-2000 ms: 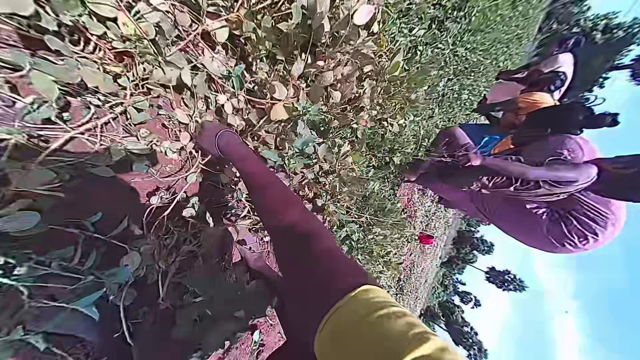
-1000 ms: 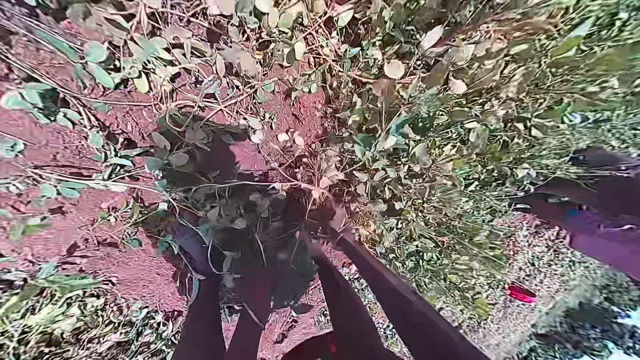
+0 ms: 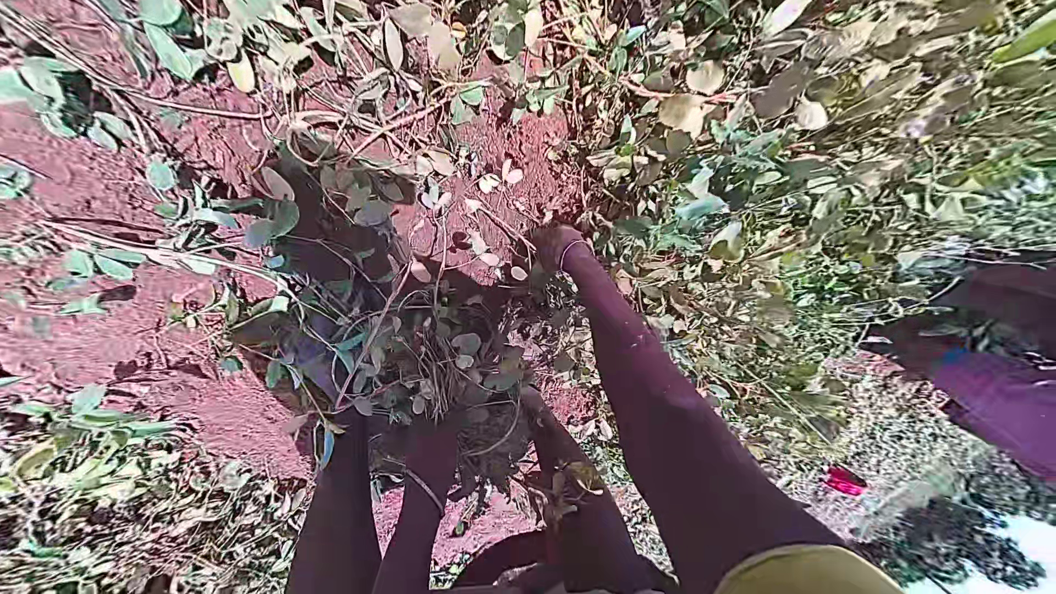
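My left hand (image 3: 434, 431), low in the middle with a band on its wrist, is closed around the stems of a bunch of leafy vines (image 3: 445, 363). The vines spread above it, partly in shadow. My right hand (image 3: 556, 246) is stretched farther out, a thin bracelet on its wrist, among thin stems and leaves beside red soil. Its fingers are dark and partly hidden, so its hold on the stems cannot be made out. Small pale leaves (image 3: 495, 180) lie or hang just left of it.
Bare red soil (image 3: 124, 330) shows at the left, crossed by trailing vines. Dense foliage (image 3: 742, 247) covers the right side. Cut or dried plants (image 3: 124, 511) lie at lower left. My legs (image 3: 334, 511) stand below. A person in purple clothing (image 3: 990, 388) is at the right edge, near a red object (image 3: 845, 480).
My right arm has reached farther out over the past second, away from the bunch at my left hand. The view swung down from the other people toward the ground after the oldest frame.
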